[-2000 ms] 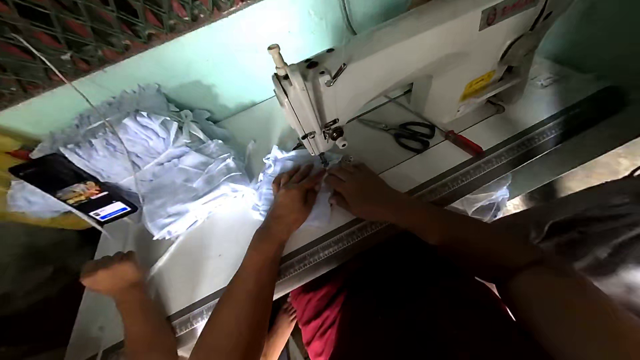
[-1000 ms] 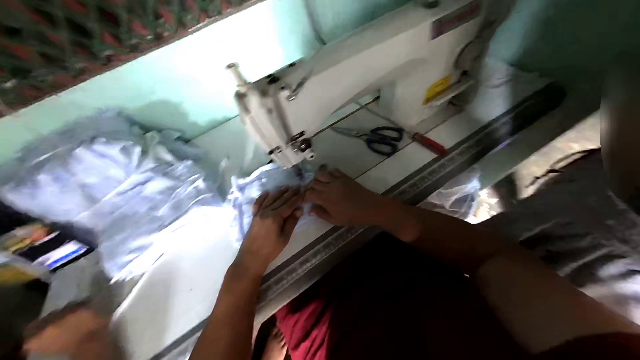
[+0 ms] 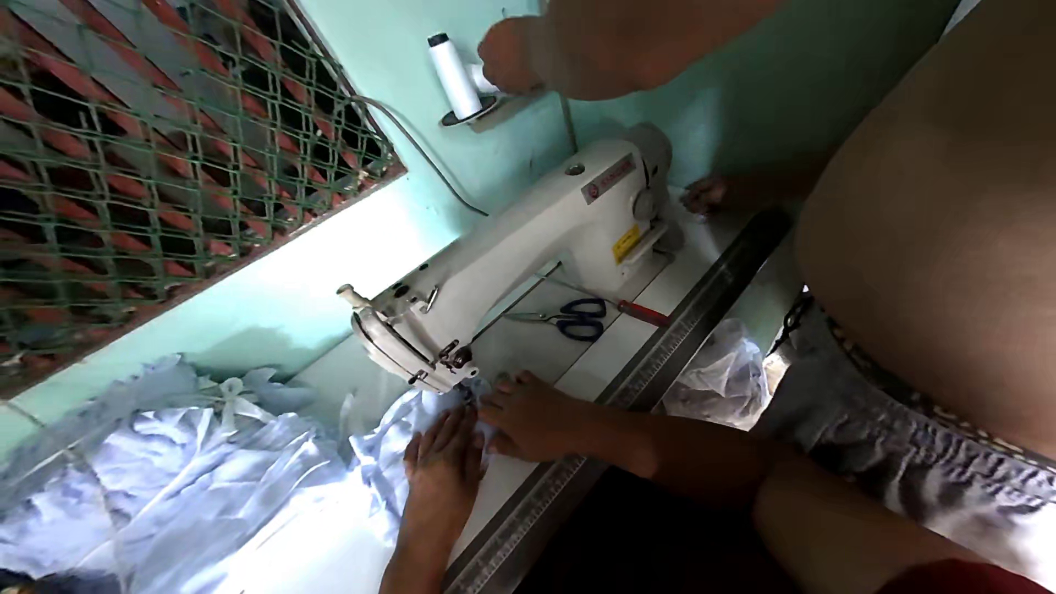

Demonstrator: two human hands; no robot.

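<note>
A white industrial sewing machine [image 3: 511, 239] stands on a pale table. Under its needle head lies pale blue fabric [image 3: 396, 429]. My left hand [image 3: 445, 454] rests on this fabric, its fingers pointing at the needle area. Just right of it, my right hand [image 3: 524, 417] presses down at the cloth's edge beside the presser foot; its fingertips are close to the left hand's. The exact finger contact near the needle is partly hidden. A heap of the same gathered pale blue fabric [image 3: 214, 470] lies at the left of the table.
Dark-handled scissors [image 3: 582, 320] and a red-handled screwdriver [image 3: 643, 313] lie right of the needle. A ruler strip [image 3: 652, 367] runs along the table's front edge. Another person, bare-bellied [image 3: 940, 223], stands at right, one arm [image 3: 619, 49] reaching toward a white thread cone [image 3: 454, 78].
The view has swung far up and right. The other person's arm now reaches across the top by the thread cone. Both my hands stay on the fabric by the needle.
</note>
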